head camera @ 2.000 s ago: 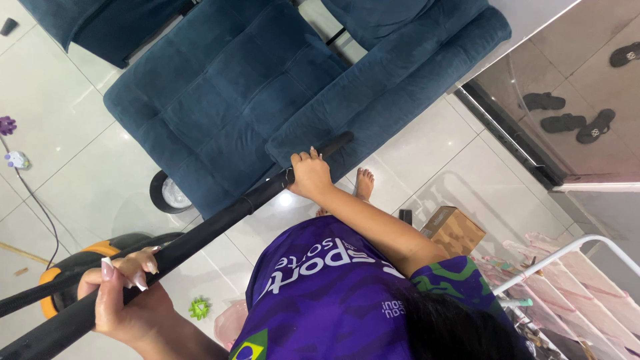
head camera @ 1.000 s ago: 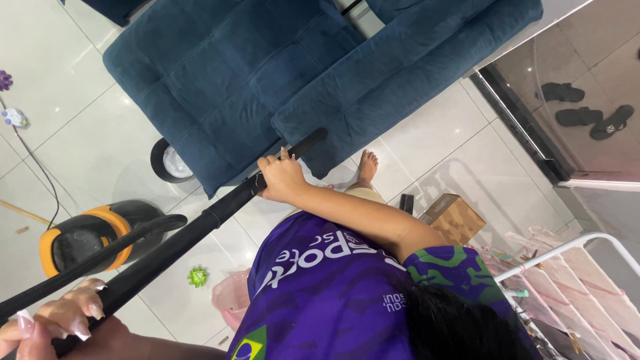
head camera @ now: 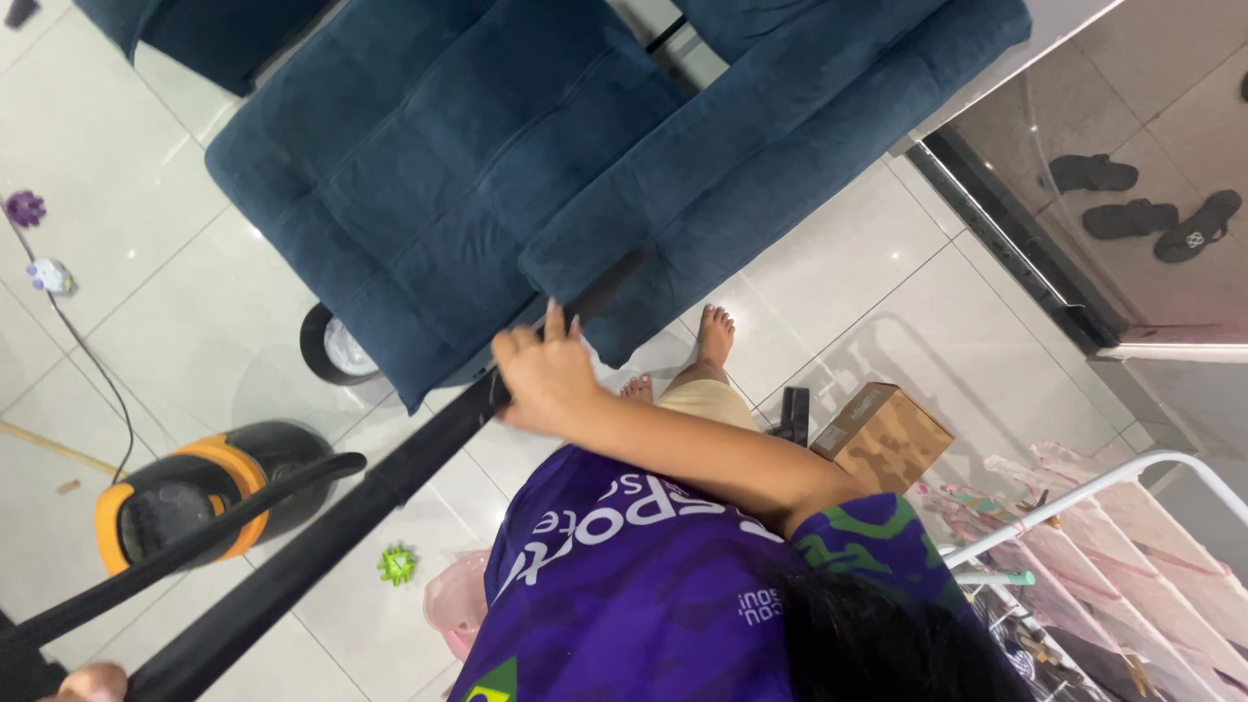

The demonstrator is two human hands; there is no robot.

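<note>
My right hand is wrapped around the black tube of a vacuum cleaner, near its front end, with the index finger partly raised. The tube's narrow tip lies over the end of a blue tufted sofa's long padded edge. Only a small part of my left hand shows at the bottom left corner, against the tube's rear part; its fingers are mostly cut off. The black and orange vacuum cleaner body stands on the tiled floor, with a black hose passing over it.
A power cord, a green spiky toy and a round black-rimmed object are on the floor. A pink container is beside my shirt. At right are a cardboard box, a white drying rack and black sandals.
My left hand has moved toward the bottom left, mostly out of view. My right hand stays on the tube, whose tip remains at the sofa's padded edge.
</note>
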